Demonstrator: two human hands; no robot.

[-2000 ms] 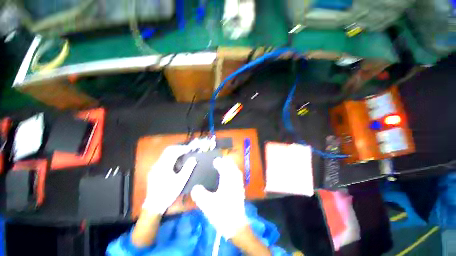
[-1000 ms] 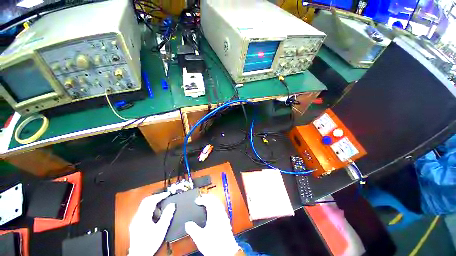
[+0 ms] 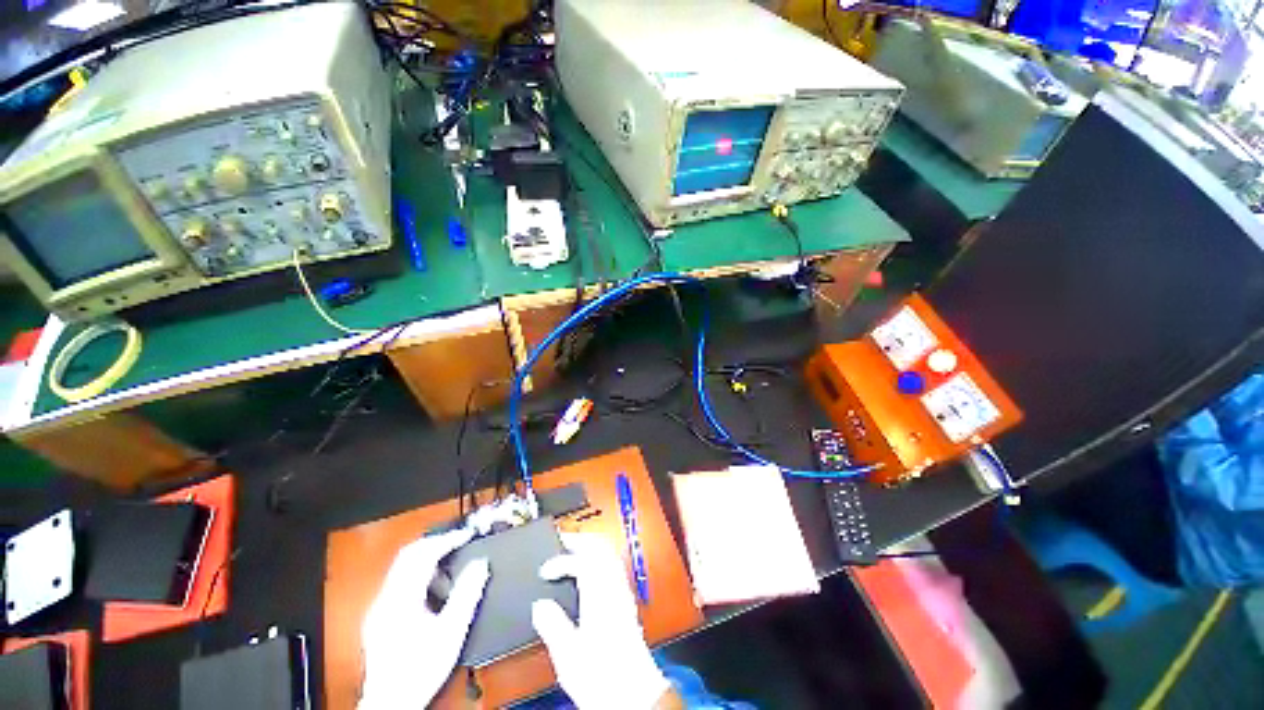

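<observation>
A flat black set-top box (image 3: 516, 599) lies on the orange-brown test fixture board (image 3: 363, 583), its far edge against the whitish connector block (image 3: 502, 513). My left hand (image 3: 423, 610), in a white glove, holds the box's left side, thumb on its top. My right hand (image 3: 596, 624), also white-gloved, is at its right side, with fingertips on the top. The blue coaxial cable (image 3: 519, 416) runs from the connector block up and over to the right. A blue marker pen (image 3: 631, 538) lies on the board's right part.
Black boxes on salmon-red foam pads (image 3: 208, 555) lie left. A pale pad (image 3: 746, 535), a remote control (image 3: 844, 502) and an orange switch box (image 3: 915, 393) are right. Oscilloscopes (image 3: 721, 104) stand on the green shelf (image 3: 458, 278). A blue-clothed person (image 3: 1220, 486) shows at the right edge.
Since the earliest frame the view has tilted up, bringing the oscilloscopes into sight. My hands stay on the box; my right hand has shifted slightly since one second ago.
</observation>
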